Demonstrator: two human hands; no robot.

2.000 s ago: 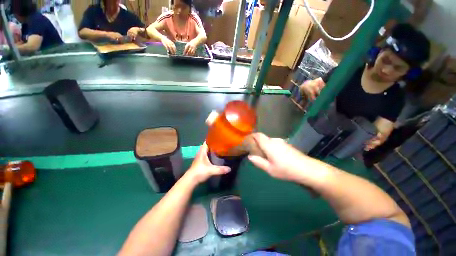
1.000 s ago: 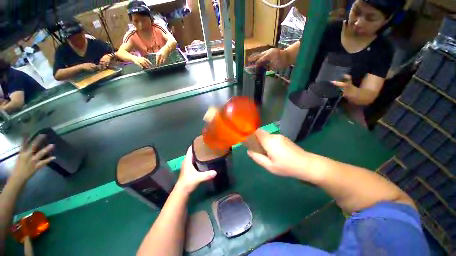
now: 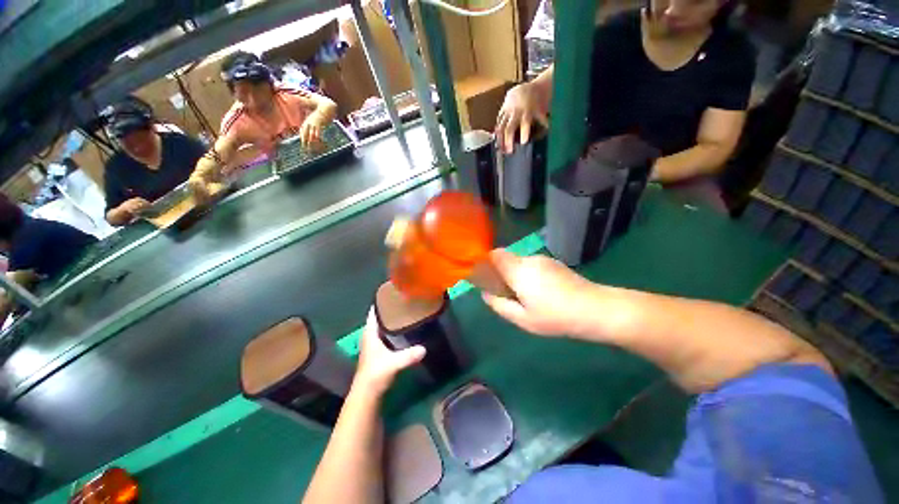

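Observation:
My right hand (image 3: 542, 295) grips the handle of an orange-red mallet (image 3: 444, 241), whose blurred head is just above a speaker cabinet (image 3: 439, 349). That cabinet stands upright with a brown wood-grain end cap (image 3: 406, 307) on top, partly hidden by the mallet. My left hand (image 3: 380, 354) holds the cabinet's left side. A second capped cabinet (image 3: 281, 359) stands to the left, tilted in view. Two loose end caps lie on the bench nearer me: one dark underside up (image 3: 475, 425), one plain brownish (image 3: 412, 465), partly behind my left forearm.
The green workbench (image 3: 601, 340) borders a dark conveyor belt (image 3: 212, 330). Two black-topped cabinets (image 3: 582, 212) stand by a green post (image 3: 572, 94). A person at right touches cabinets on the belt. Another mallet (image 3: 108, 487) is at lower left. Stacked cabinets (image 3: 838, 167) are at right. People work across the line.
The view has turned. The brown cap under the mallet shows more now. The neighbour's hand at left has left view, and the right-hand person now touches a pair of cabinets on the belt.

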